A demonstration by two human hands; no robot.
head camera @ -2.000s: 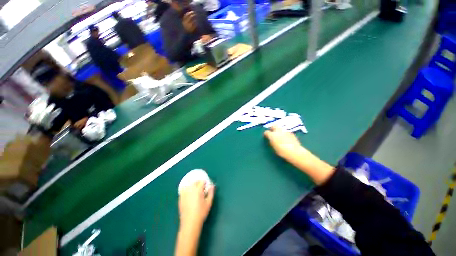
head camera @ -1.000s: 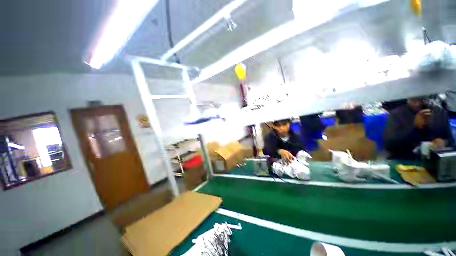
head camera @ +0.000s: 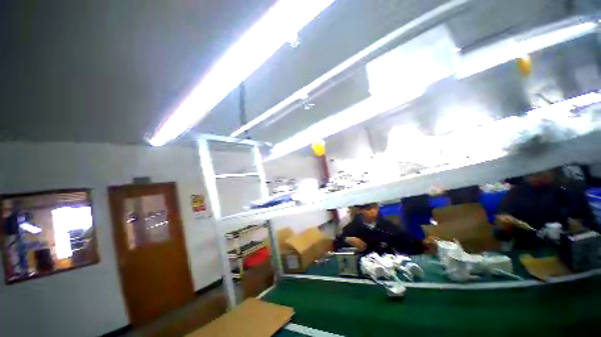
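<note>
Neither my left hand nor my right hand is in the picture. Nearest in front of me is a flat brown cardboard sheet (head camera: 247,320) at the bottom edge, at the left end of the bench. Beside it the green bench channel (head camera: 369,309) runs to the right, with part of a white edge strip (head camera: 313,330). My own working area is cut off below the frame.
Opposite, a person in dark clothes (head camera: 379,238) sits behind white parts (head camera: 385,266). More white units (head camera: 464,263) lie right of these. Another person (head camera: 543,204) is at the right. An open carton (head camera: 303,249), a white frame (head camera: 221,224) and a brown door (head camera: 153,253) stand left.
The view has tilted up from the bench. The white housing and wired pile at the bottom have left the picture; both hands were visible two seconds ago. The person opposite has moved their hands apart.
</note>
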